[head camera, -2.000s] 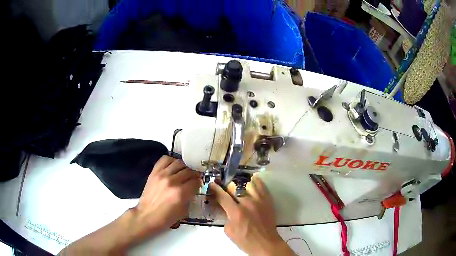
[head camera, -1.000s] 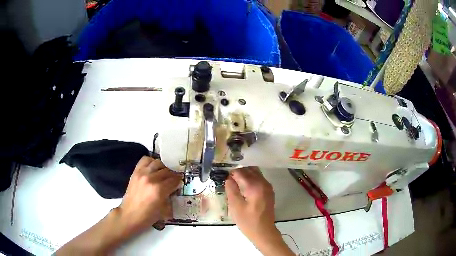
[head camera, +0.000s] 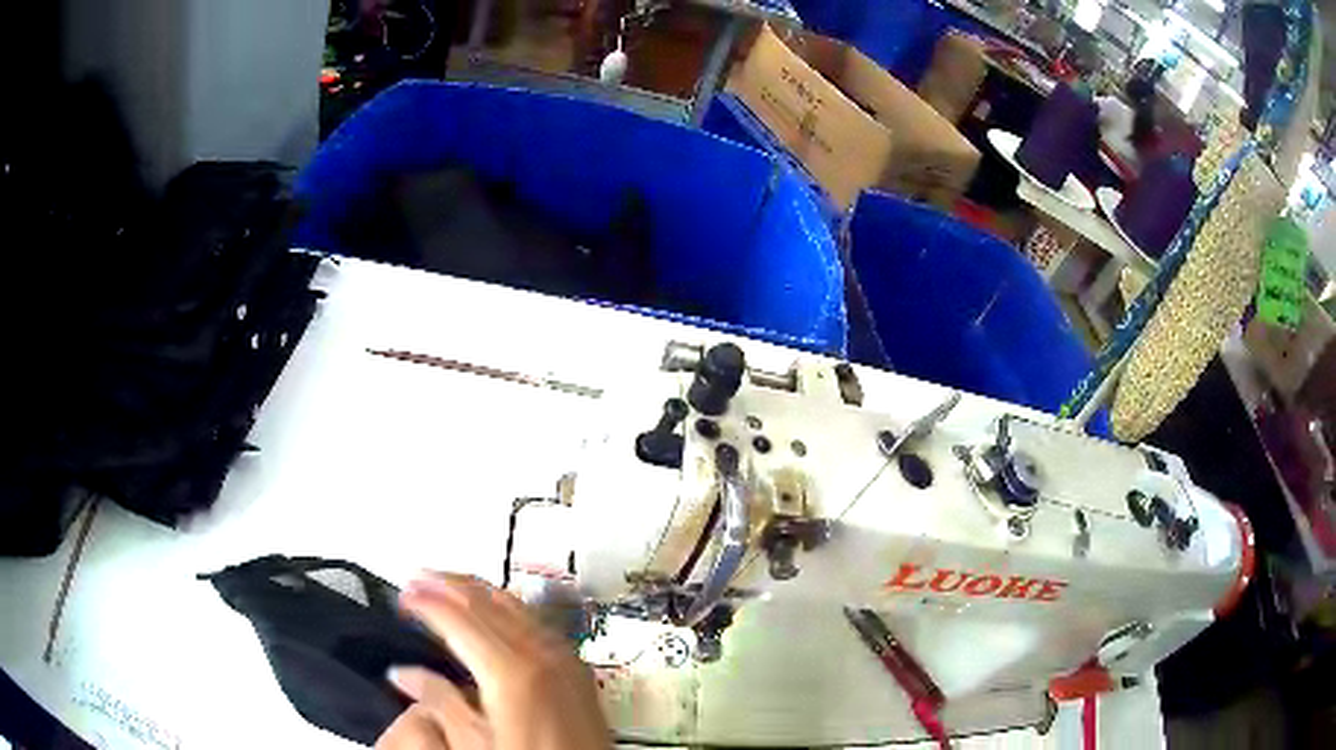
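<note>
A black fabric piece (head camera: 301, 645) lies on the white table left of the needle area, pointed at its left end, with a small pale patch near its top edge. A blurred hand, which looks like my right hand (head camera: 513, 667), reaches in from the bottom edge, its fingers over the piece's right end and its thumb below them. More fingers show low beside it, cut off by the edge; whether they are my left hand I cannot tell. The needle plate (head camera: 640, 642) shows bare under the head of the white sewing machine (head camera: 835, 542), lettered LUOKE.
A large black heap (head camera: 147, 337) covers the left of the table. Blue bins (head camera: 791, 235) stand behind, one holding black pieces. A dark pointed tool (head camera: 897, 656) with red ribbon lies on the machine bed. Cartons (head camera: 806, 125) and people (head camera: 1058, 132) show farther back.
The view has tilted up. The black piece has moved left, away from the needle area, and now shows a pale patch. The hand at the machine's right side has left that spot.
</note>
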